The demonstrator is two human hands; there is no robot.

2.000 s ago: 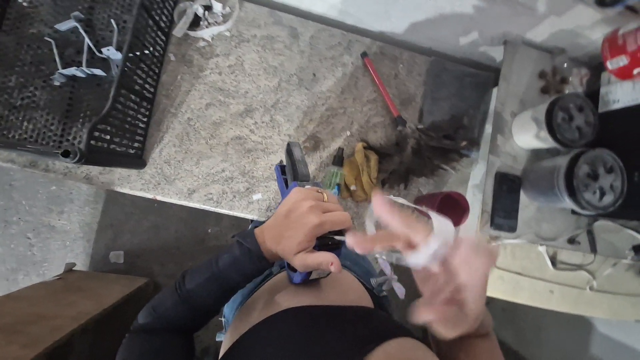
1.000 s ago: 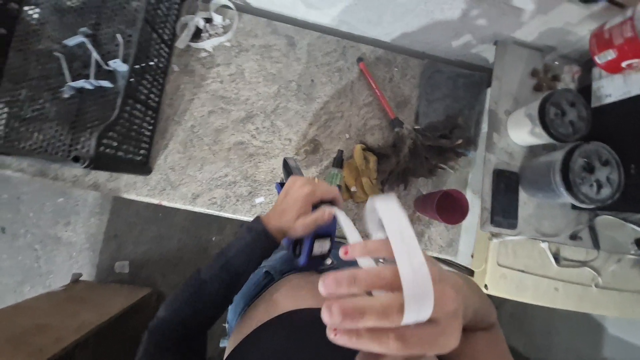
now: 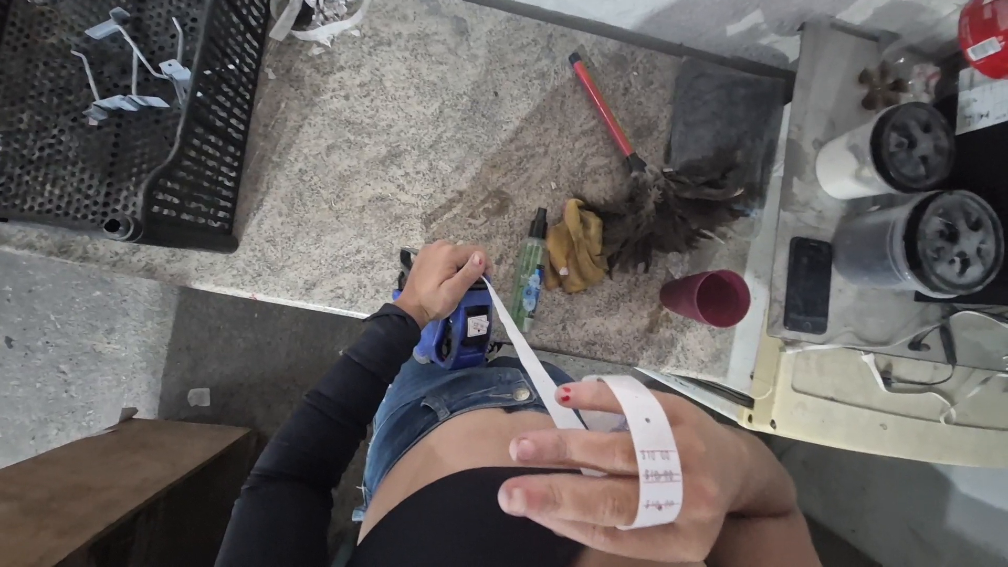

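My left hand (image 3: 445, 279) is on a blue handheld label gun (image 3: 461, 335) at the counter's front edge, its fingers at the top of the tool. From there a white paper label strip (image 3: 524, 346) runs down to my right hand (image 3: 630, 472). The strip loops around the spread fingers of that hand, and printed marks show on the loop. Just right of the label gun lie a green spray bottle (image 3: 529, 272) with a black cap and a crumpled yellow-brown glove (image 3: 576, 246).
A red-handled feather duster (image 3: 669, 209) and a maroon cup (image 3: 705, 298) are on the stone counter (image 3: 378, 134). Far left stands a black plastic crate (image 3: 213, 126) holding bent metal hooks (image 3: 130, 102). On the right ledge are lidded containers (image 3: 917, 240) and a phone (image 3: 807, 285). A brown box (image 3: 118, 480) is lower left.
The label strip between my hands now shows as a longer, taut stretch. My right hand, blurred two seconds ago and higher in view, has moved down with the strip around its fingers.
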